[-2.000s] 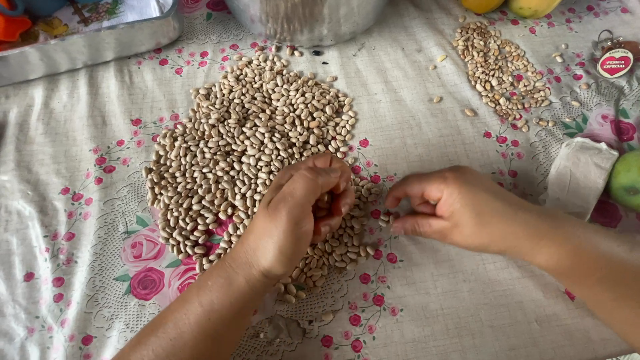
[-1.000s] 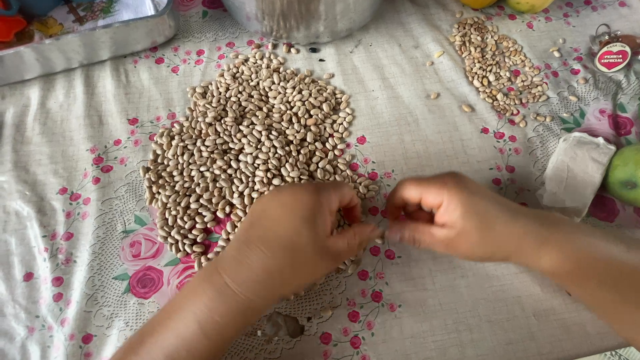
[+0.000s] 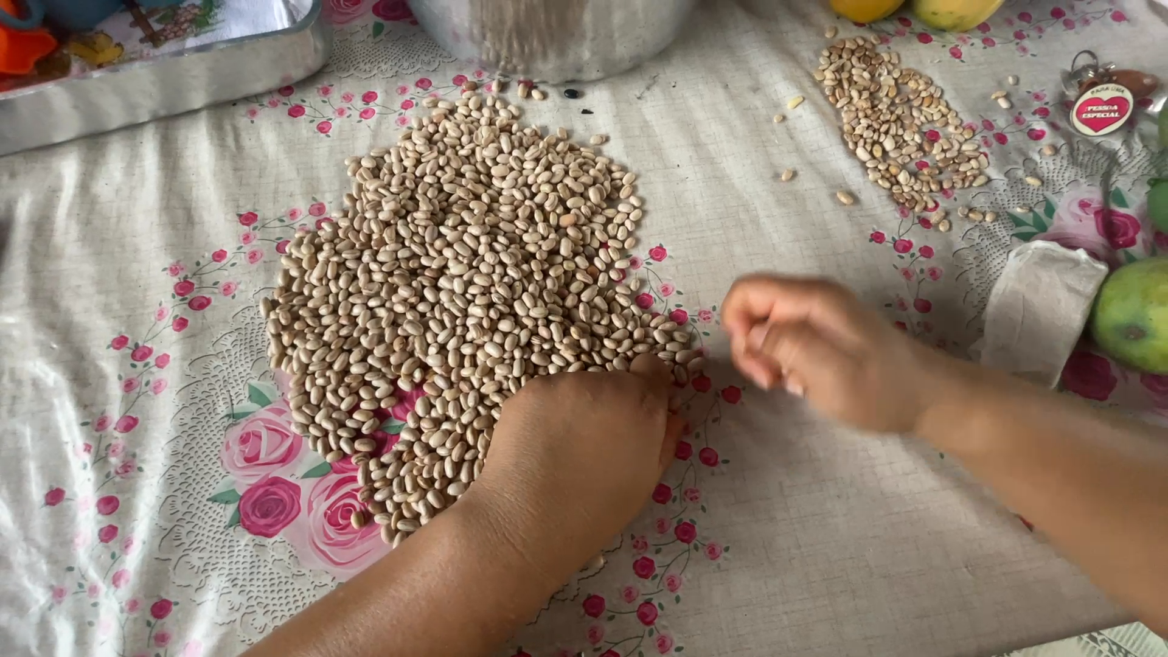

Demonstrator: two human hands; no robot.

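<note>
A large heap of pale beige beans (image 3: 474, 274) lies spread on a floral tablecloth (image 3: 821, 547). My left hand (image 3: 584, 438) rests at the heap's lower right edge, back upward, its curled fingertips hidden against the beans, so what they hold cannot be told. To its right, a short gap away, my right hand (image 3: 812, 347) hovers over the cloth with fingers curled in; it is slightly blurred, and whether a bean is between the fingers does not show. A smaller pile of beans (image 3: 899, 128) lies at the upper right, with a few loose beans around it.
Behind the heap stands a metal pot (image 3: 557, 36). A metal tray (image 3: 173, 91) with colourful items is at the upper left. On the right are a green fruit (image 3: 1136, 315), a whitish wrapper or packet (image 3: 1045, 310) and a keyring with a heart (image 3: 1102, 109). Yellow fruits (image 3: 954, 11) sit at the top.
My right hand has moved away from my left hand, up and to the right, since one second ago. My left hand has turned lower onto the heap's edge.
</note>
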